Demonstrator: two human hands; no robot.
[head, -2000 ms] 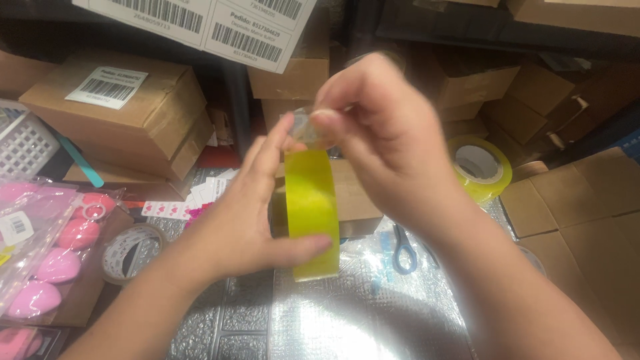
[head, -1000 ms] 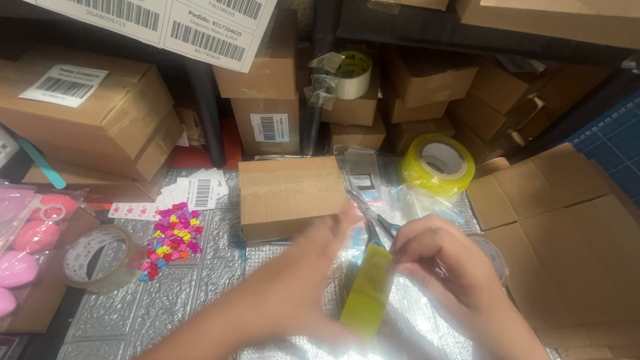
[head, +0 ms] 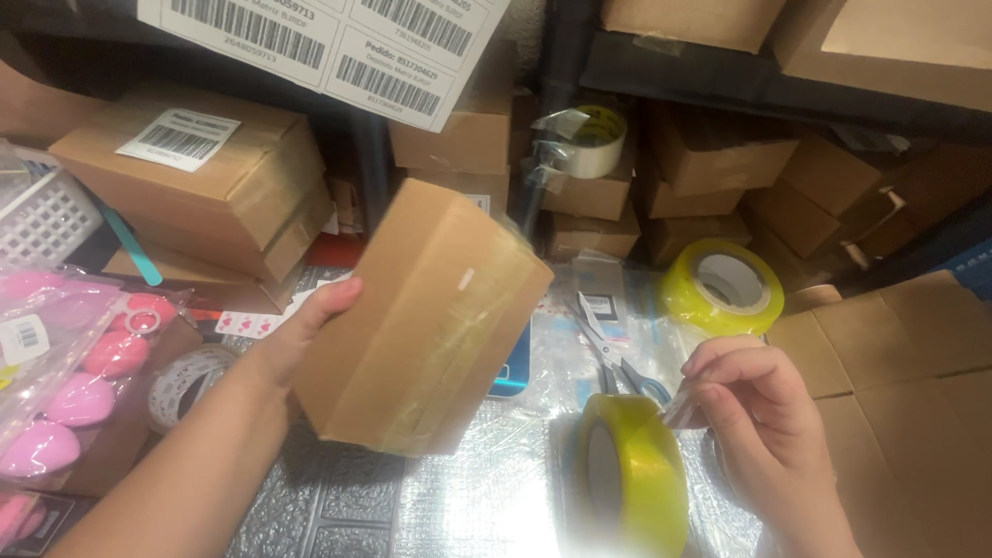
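Observation:
My left hand (head: 310,325) holds up a small cardboard box (head: 411,325), tilted, with clear packing tape along one side. My right hand (head: 752,403) pinches a strip of clear tape between thumb and fingers. Just left of those fingers, a roll of yellow-looking packing tape (head: 655,473) stands on its edge; whether the pinched strip joins it I cannot tell. Scissors (head: 608,356) with blue-grey handles lie behind the roll. A second yellow tape roll (head: 763,287) rests farther back, to the right.
Taped cartons (head: 178,194) are stacked at left, near a white plastic basket (head: 54,217) and bagged pink sponges (head: 81,399). A printed tape roll (head: 186,387) lies beside my left forearm. Flattened cardboard (head: 914,387) is at right. Barcode labels (head: 387,62) hang in front of the shelf (head: 713,77).
My left hand has taken hold of the cardboard box, which lay on the work surface one second ago, and raised it. The tape roll between my hands earlier now stands near my right hand.

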